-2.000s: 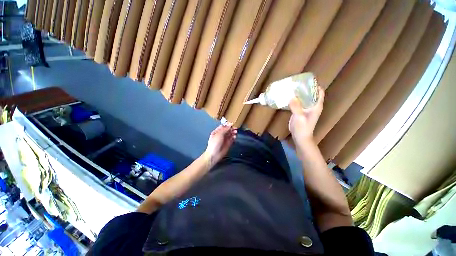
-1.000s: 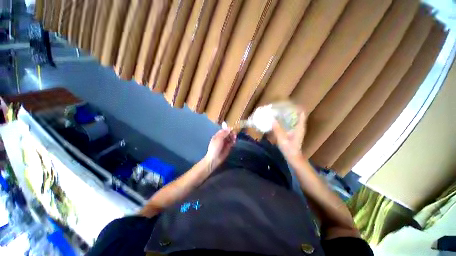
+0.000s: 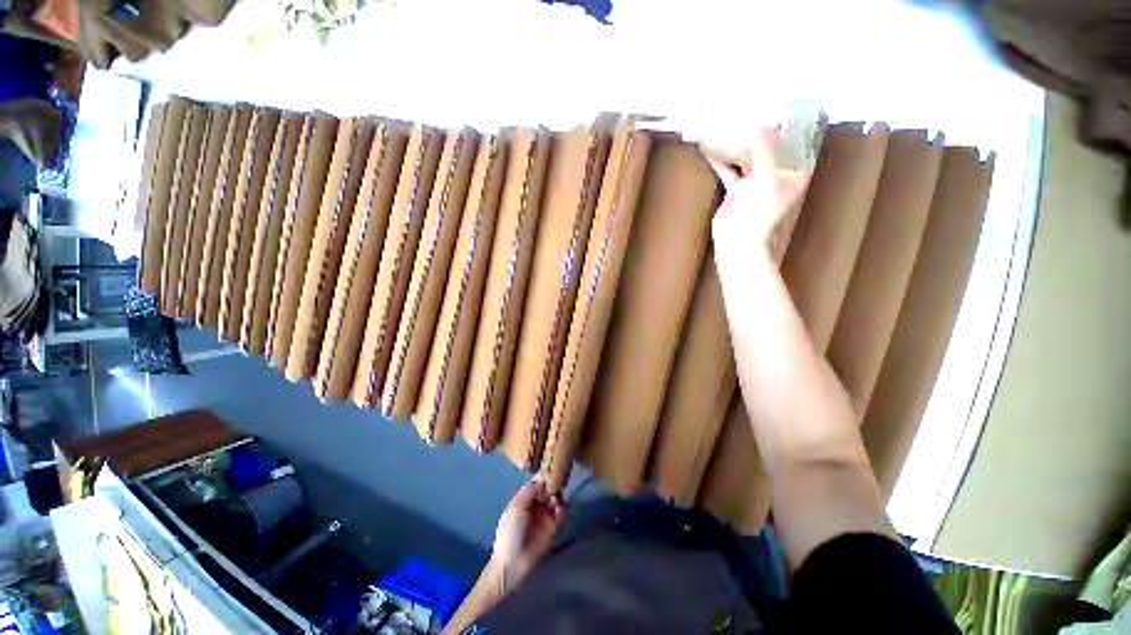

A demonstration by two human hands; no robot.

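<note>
Long brown panels (image 3: 645,310) lie fanned in an overlapping row. Shiny dark glue lines run along the edges of the panels from the middle to the left; the panels at the right look matt. My right hand (image 3: 759,199) grips the whitish glue bottle (image 3: 800,130) at the far end of the panels, with its nozzle pointing left, close to the far end of the last glued panel. Glare washes out part of the bottle. My left hand (image 3: 531,521) is at the near end of a panel, fingertips at its corner; whether they pinch it is hard to tell.
The white table covering (image 3: 496,56) shows beyond the panels and along their right side. A tan board (image 3: 1054,335) lies at the right, with yellow-green strips (image 3: 992,602) below it. Brown shaped pieces are at the top left. A cart with blue parts (image 3: 422,589) stands at the lower left.
My right hand and the bottle have moved from the near end of the panels to the far end. The view has tilted up, showing the far edge. My left hand stays at the near panel ends.
</note>
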